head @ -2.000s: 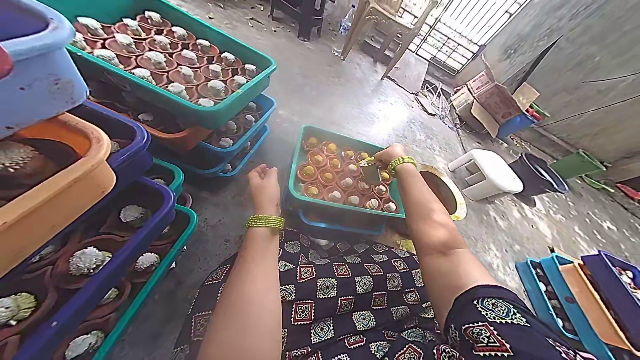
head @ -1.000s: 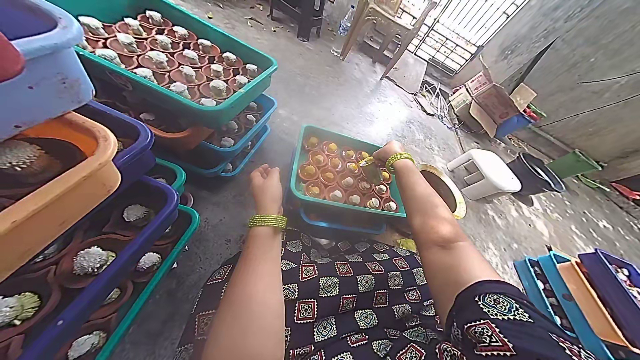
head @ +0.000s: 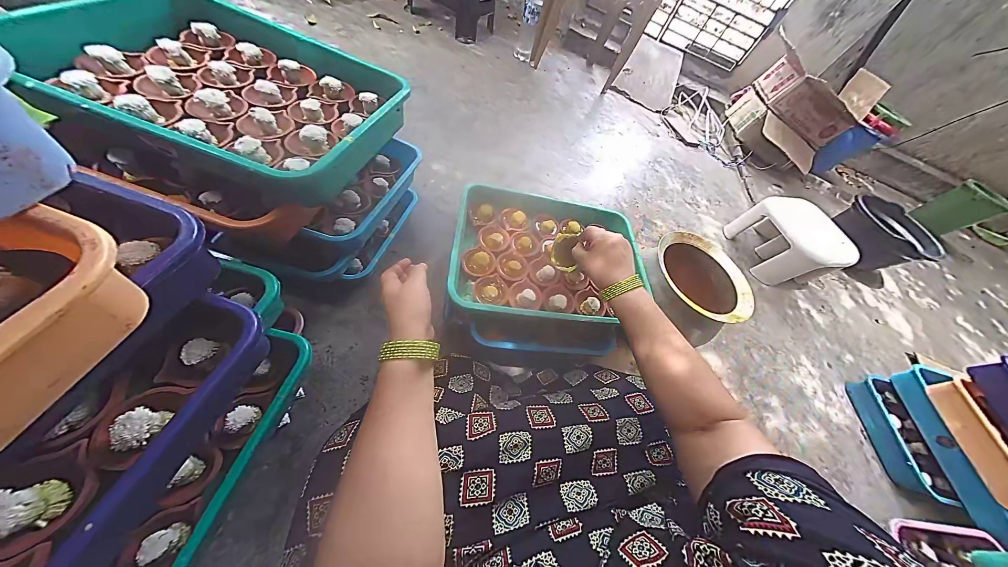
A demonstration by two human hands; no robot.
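Note:
My right hand [head: 605, 256] grips a small cup [head: 565, 250] over the right part of a green plastic tray [head: 543, 313]. Rows of small clay cups [head: 512, 266] stand in this tray; many show yellow contents, while those toward the front right hold whitish lumps. My left hand [head: 407, 298] is raised left of the tray, its fingers curled and touching nothing; whether anything is inside them cannot be seen. Just right of the tray stands a metal pot [head: 669, 276] with reddish-brown contents. A blue tray [head: 535, 340] lies under the green one.
Stacked trays of clay cups with white lumps, topped by a large green tray [head: 315, 177], rise at the left beside purple [head: 236, 370] and orange tubs [head: 94, 339]. A white plastic stool [head: 803, 236], dark bucket [head: 890, 232] and cardboard box [head: 811, 102] stand right; more trays [head: 933, 441] are lower right.
My right hand, with the small cup, has shifted slightly over the tray's right part. My left hand stays raised in about the same place.

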